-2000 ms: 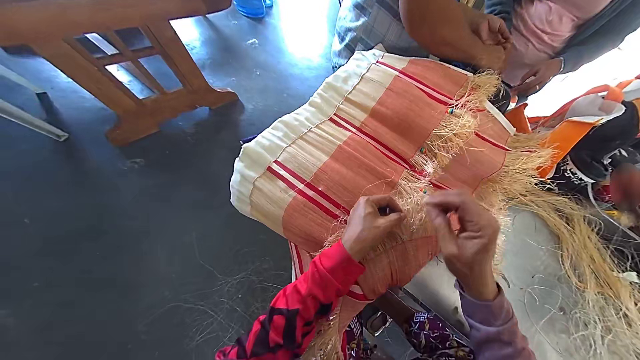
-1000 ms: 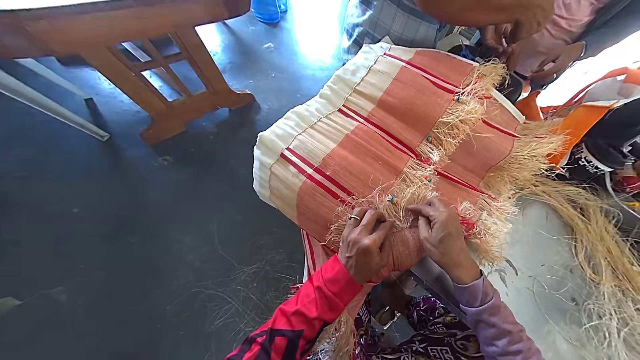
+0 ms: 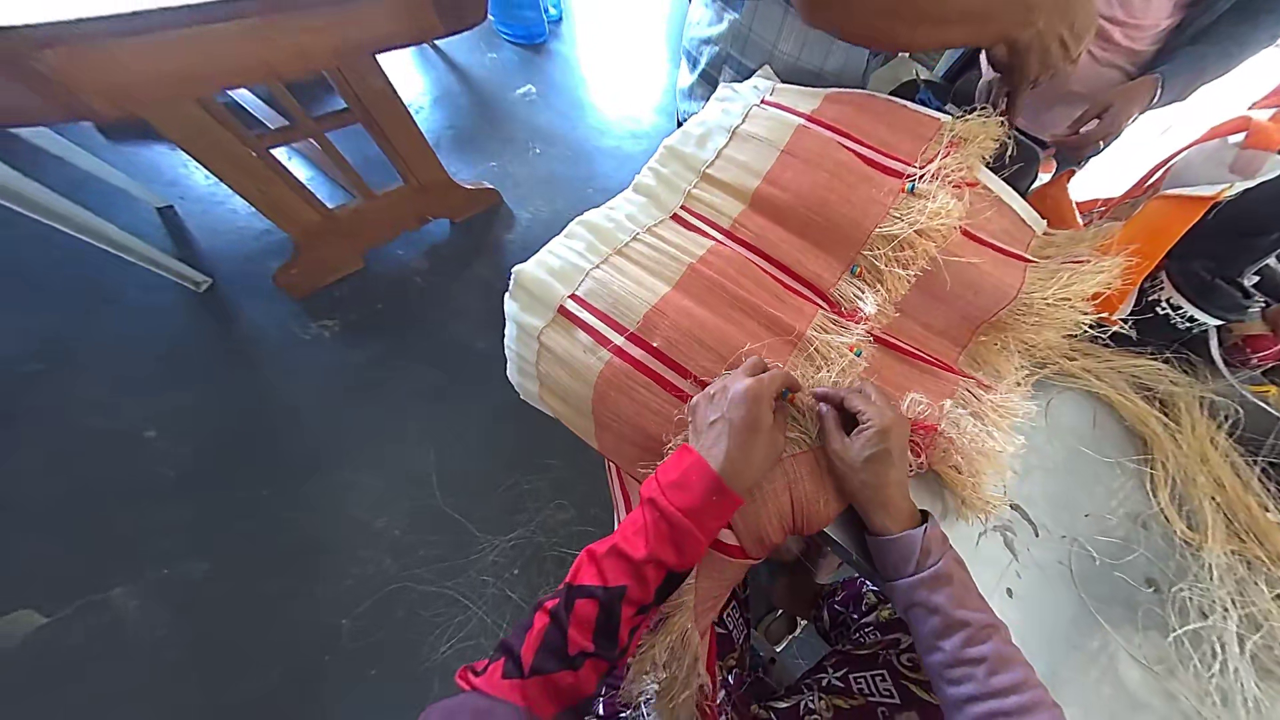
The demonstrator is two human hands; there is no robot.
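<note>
A woven fibre textile (image 3: 725, 300) in salmon and cream, with red stripes and a white cloth border (image 3: 620, 225), lies spread out below me. Pale raffia-like fringes (image 3: 915, 230) with small coloured beads (image 3: 856, 271) run across it. My left hand (image 3: 742, 415) pinches the fringe beside a bead at the near part of the textile. Close to it on the right, my right hand (image 3: 868, 450) has thumb and forefinger pinched together at the same fringe; the strand between them is too fine to make out.
A wooden table with a trestle leg (image 3: 370, 200) stands at upper left. Another person's hand (image 3: 1105, 120) is beyond the textile's far edge. Long loose fibres (image 3: 1180, 460) hang over a pale surface (image 3: 1060, 560) on the right. Fibre scraps lie on the dark floor.
My right hand, raised and blurred two seconds ago, has come down to the fringe beside my left hand. Another person's arm reaches in farther at the top.
</note>
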